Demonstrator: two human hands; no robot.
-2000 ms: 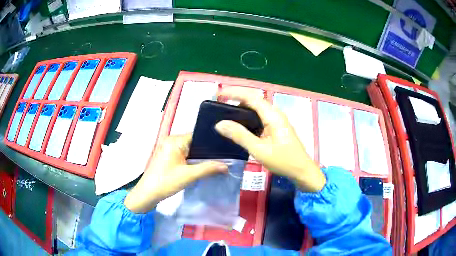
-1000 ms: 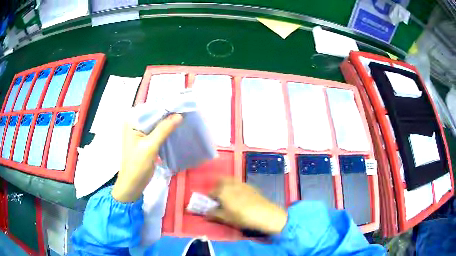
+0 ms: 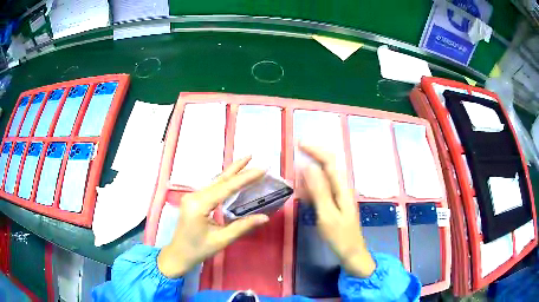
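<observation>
My left hand holds a dark smartphone in a thin translucent sleeve, tilted with its short end towards me, above the middle tray. My right hand is just right of the phone, fingers apart and somewhat blurred, with nothing visible in it. The red phone tray has white-sleeved phones in its back row. Dark phones lie in front-row cells at the right, one partly behind my right hand. A white sleeved item shows in the front-left cell, partly hidden by my left hand.
A ragged white sleeve stack lies left of the middle tray. Further left is a red tray of light phones with blue camera bands. Stacked red trays stand at the right, with a black insert on top.
The sleeved phone has moved right and tipped so its end edge shows. My right hand has moved up from the front of the tray; the white label seen at it earlier no longer shows.
</observation>
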